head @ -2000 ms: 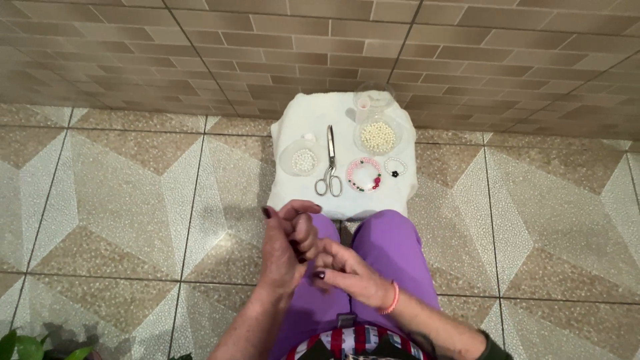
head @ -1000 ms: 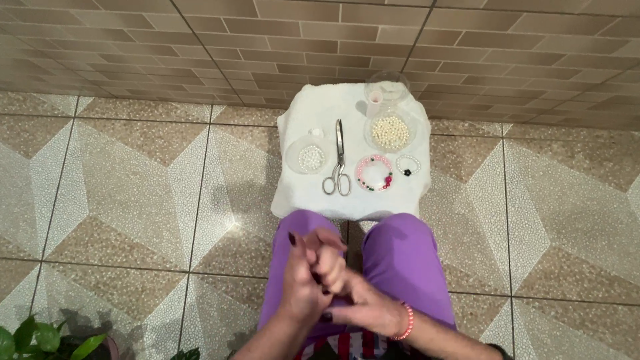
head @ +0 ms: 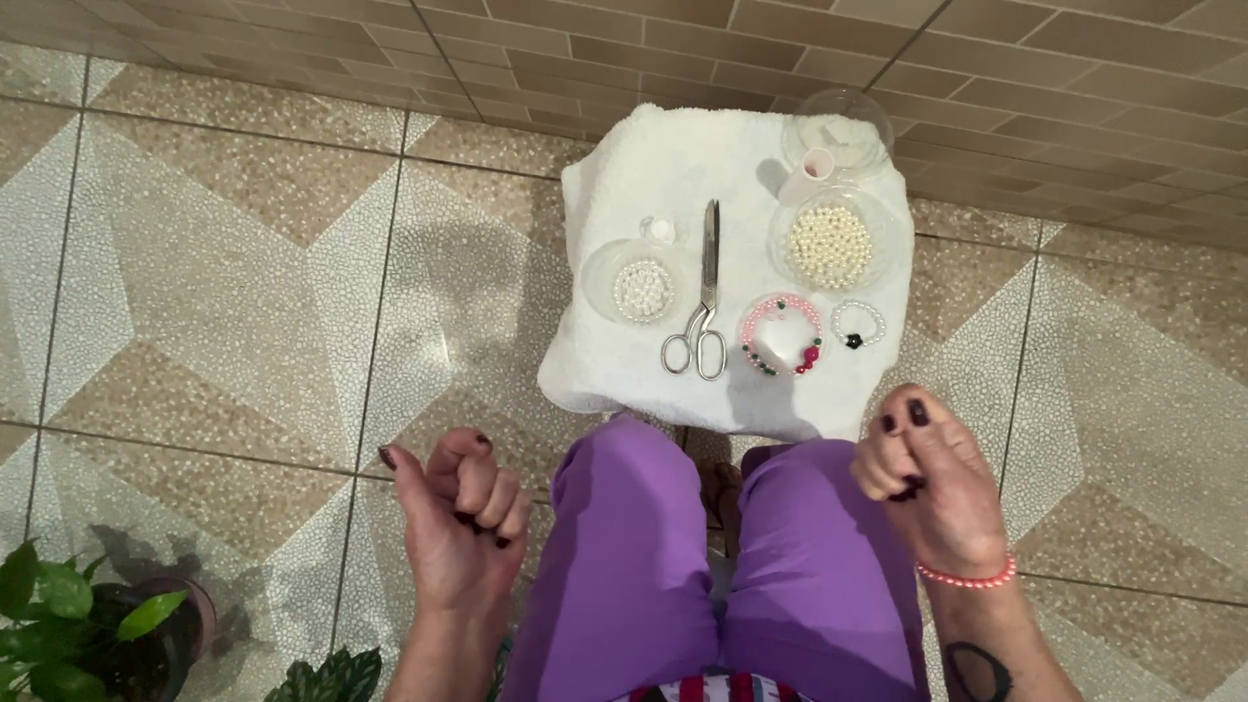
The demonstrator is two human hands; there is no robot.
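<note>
My left hand (head: pixel 468 497) is raised left of my knees, fingers curled and thumb apart, nothing seen in it. Right of my knees my right hand (head: pixel 931 478) is closed in a loose fist, below the cloth's right corner, with a coral bead bracelet (head: pixel 967 579) on its wrist. Metal scissors (head: pixel 709 292) lie closed on the white cloth (head: pixel 663 175). Left of them a clear bowl holds white pearl beads (head: pixel 643 291). To their right are a pink bead bracelet (head: pixel 782 334), a small clear-bead bracelet (head: pixel 859 324) with a black flower, and a bowl of cream pearl beads (head: pixel 829 246).
A pale spool or tube (head: pixel 811 174) and a clear container (head: pixel 838 141) stand at the cloth's back right. A small white item (head: pixel 661 230) lies near the left bowl. The tiled wall (head: pixel 585 58) rises behind. Potted plants (head: pixel 146 624) stand at lower left.
My hands, together in front of my lap in both earlier frames, have moved apart, the left one to the left and the right one to the right. The things on the cloth look unmoved.
</note>
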